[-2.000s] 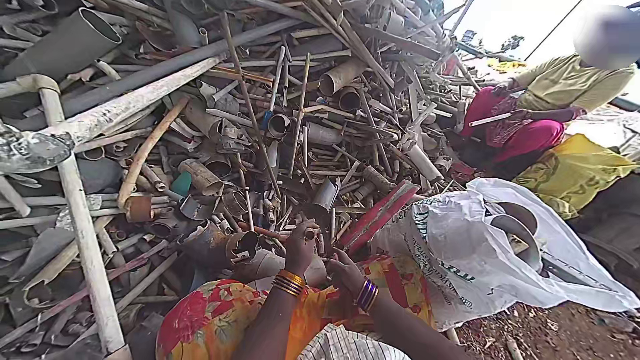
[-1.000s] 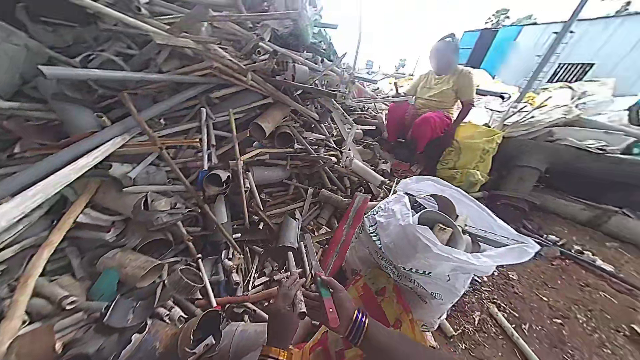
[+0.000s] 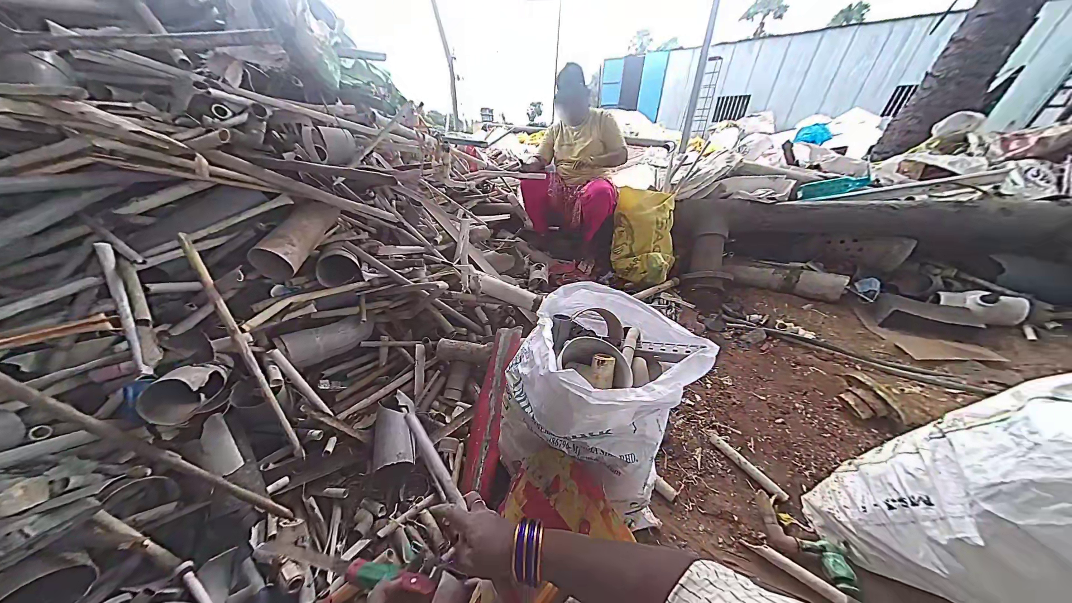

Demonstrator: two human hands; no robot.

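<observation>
My right hand (image 3: pixel 479 536), with purple and gold bangles at the wrist, grips the lower end of a grey plastic pipe (image 3: pixel 431 452) that slants up and left over the scrap. At the bottom edge, my left hand (image 3: pixel 404 589) shows only in part and is blurred, closed around the handle of a bladed tool (image 3: pixel 373 573). That handle is red and green, and its blurred blade points left. A white woven sack (image 3: pixel 578 419) holding cut pipe pieces (image 3: pixel 596 360) stands beyond my right hand. Beside the sack leans a long red piece (image 3: pixel 488 414).
A large heap of scrap pipes (image 3: pixel 318 343) fills the left. Past the sack, a person (image 3: pixel 578 159) sits by a yellow sack (image 3: pixel 642 239). A thick pipe (image 3: pixel 837 219) lies behind bare soil. Another white sack (image 3: pixel 963 486) and a green fitting (image 3: pixel 836 565) are at right.
My right hand now grips the grey pipe; one second ago it was at the red and green tool, close to my left hand. The view has swung up and right.
</observation>
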